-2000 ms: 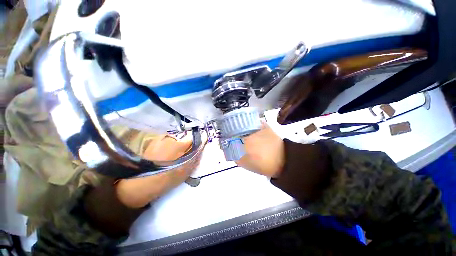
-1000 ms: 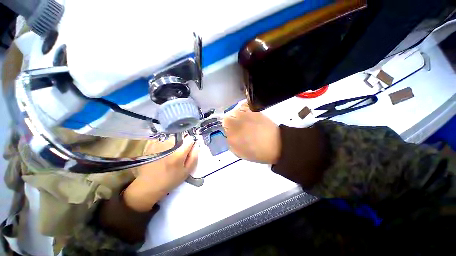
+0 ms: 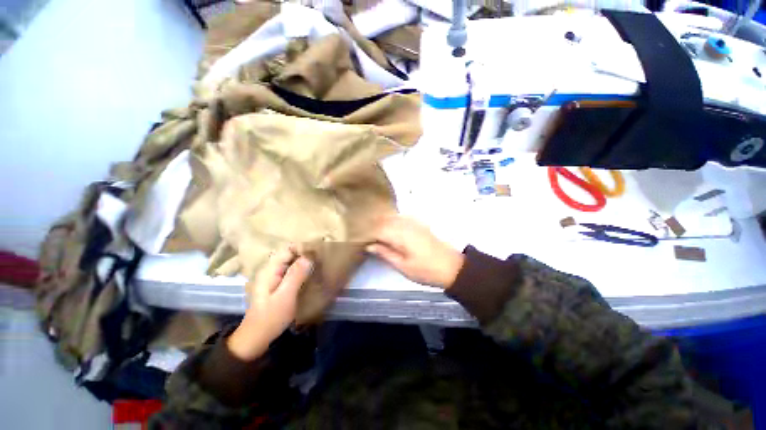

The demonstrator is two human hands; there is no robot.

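A tan garment panel [image 3: 285, 176] lies crumpled on the white table left of the sewing machine, its near part reaching the front edge. My left hand [image 3: 277, 290] is closed on the panel's near edge, with the cloth hanging below it. My right hand [image 3: 416, 250] pinches the panel's right edge, its fingertips partly over the cloth. The presser foot and needle [image 3: 473, 159] of the machine are back right of my hands, apart from the panel.
The white sewing machine [image 3: 537, 71] carries a dark glossy device [image 3: 588, 133] under a black strap. Red and orange scissor handles [image 3: 579, 189], black thread snips [image 3: 620, 235] and brown scraps [image 3: 689, 253] lie at right. More tan and white cloth [image 3: 84, 277] hangs over the table's left side.
The view has pulled back and turned left. Both hands have moved from beside the presser foot to the tan panel near the table's front edge, left of the machine.
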